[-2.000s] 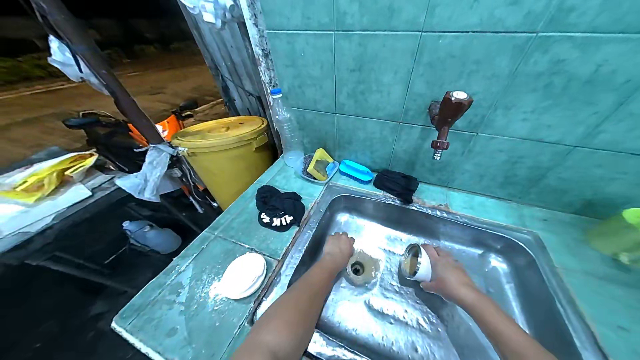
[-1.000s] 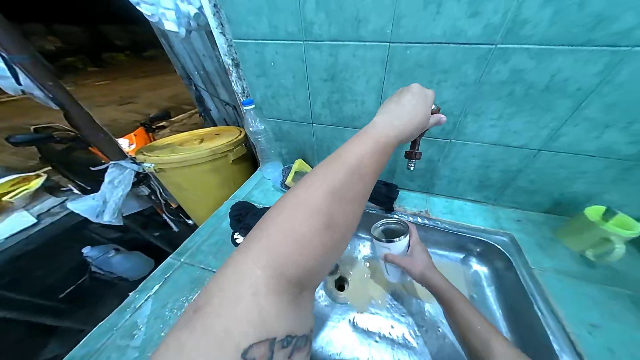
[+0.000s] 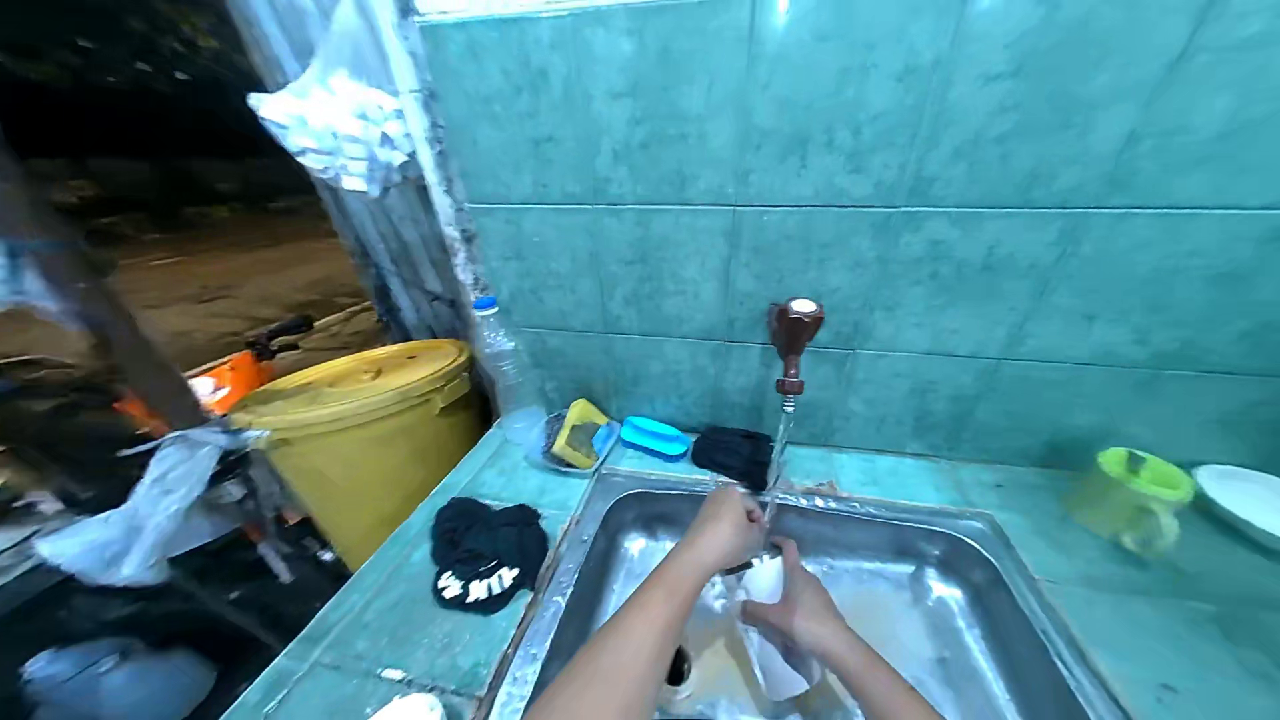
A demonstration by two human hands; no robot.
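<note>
Water runs from the brown wall faucet (image 3: 795, 340) down onto my hands over the stainless steel sink (image 3: 960, 535). My right hand (image 3: 800, 605) holds a white cylindrical container (image 3: 765, 590), tilted, with its open rim up near the stream. Close to that rim is my left hand (image 3: 728, 530), its fingers curled under the water; whether it grips anything cannot be told. Cloudy tan water lies in the basin around the drain hole (image 3: 679, 667), which my left forearm partly covers.
Left of the sink lies a black cloth with white lettering (image 3: 482, 555). Along the back edge are a plastic bottle (image 3: 508, 370), a yellow sponge (image 3: 580, 433), a blue brush (image 3: 655, 437) and a black cloth (image 3: 735, 455). A green mug (image 3: 1135, 500) and white plate (image 3: 1245, 500) stand right; a yellow bucket (image 3: 370, 450) stands left.
Water now flows from the faucet. My left hand has come down from the faucet handle to the container, which is now tilted instead of upright.
</note>
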